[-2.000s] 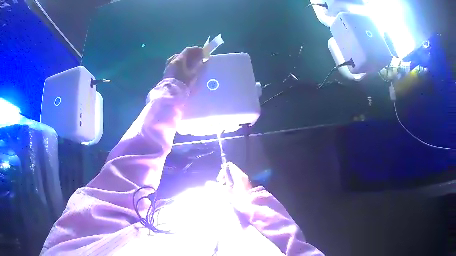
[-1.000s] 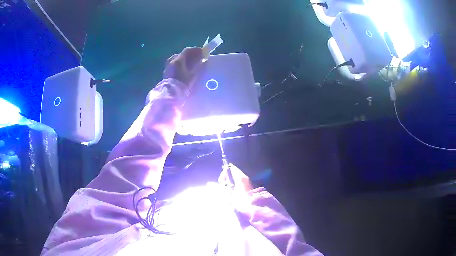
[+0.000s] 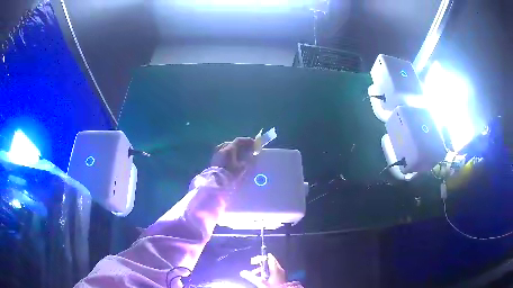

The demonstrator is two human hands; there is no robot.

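Observation:
A white rounded projector unit with a glowing blue ring sits at the near table edge, its lower edge glaring white. My left hand rests at its upper left corner and pinches a small white strip above the box top. My right hand is below the box near the bottom of the picture, partly washed out by glare. It holds a thin pale tool whose tip reaches up to the bright lower edge; whether it touches cannot be told.
Another unit stands left with a black plug in its side. Two more units stand right beside strong glare. A mesh basket is at the back of the green table. A white cable hangs right; clear plastic hangs left.
The view has tilted up, so everything sits lower and the back wall and basket show. Both hands keep their holds; the right hand is now near the bottom edge.

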